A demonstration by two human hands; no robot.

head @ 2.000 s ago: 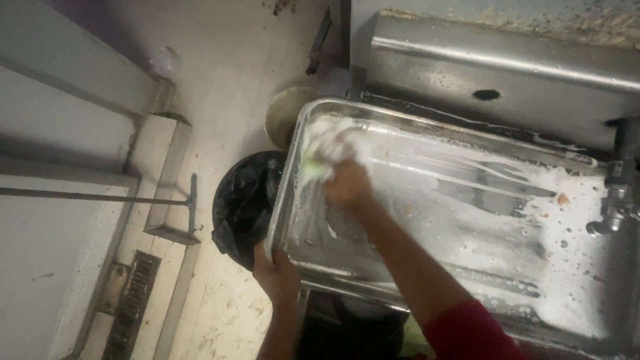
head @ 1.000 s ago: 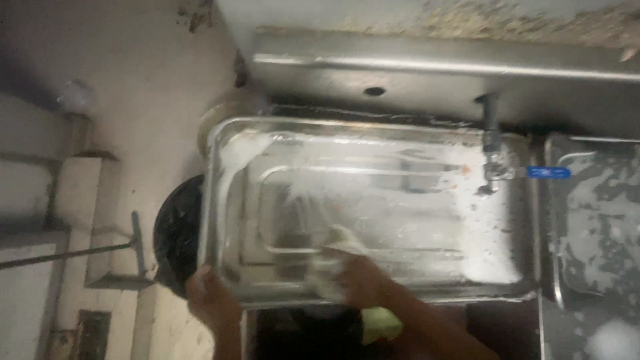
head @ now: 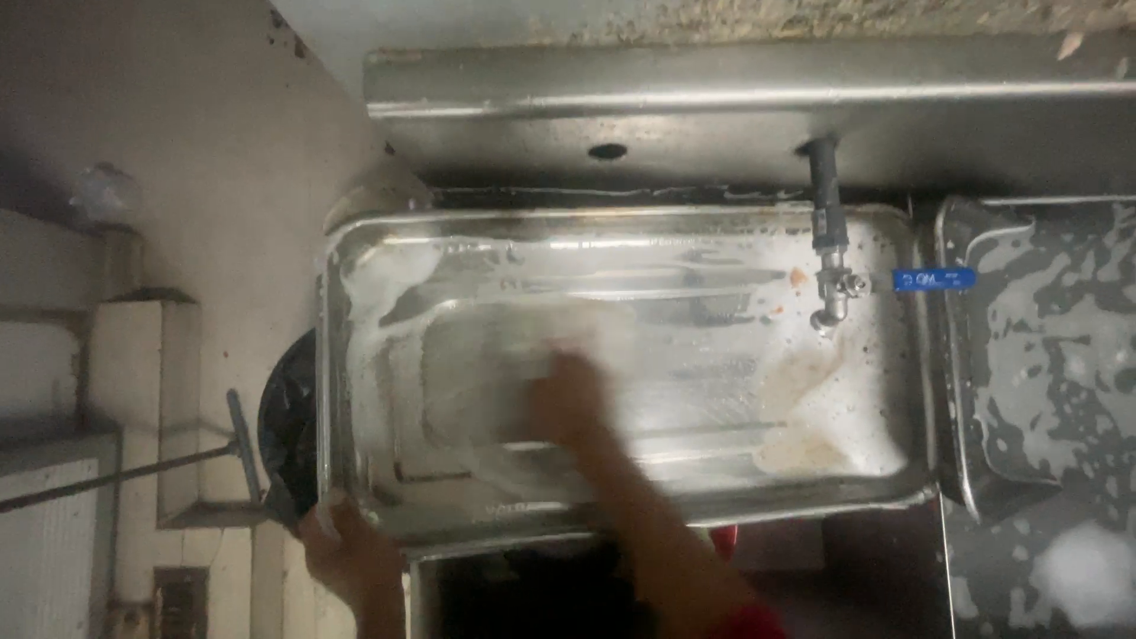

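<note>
A large rectangular metal pan, wet and soapy inside, lies below a tap with a blue lever handle. My left hand grips the pan's rim at its near left corner. Over the middle of the pan floor is my right hand, badly blurred; a pale blur shows around its fingers, and whether it holds a cloth cannot be made out. White foam covers the far left corner, and pale suds with small orange-brown bits lie at the right end.
Right of the pan is a second metal basin or pan with foamy water. A steel backsplash with a round hole runs behind. On the left are a black-lined bin, a long-handled squeegee or similar tool and the dirty floor.
My right hand has moved from the pan's near side to its middle since a second ago; earlier it was at the far left corner with a pale, foamy cloth-like thing. My left hand stays on the rim.
</note>
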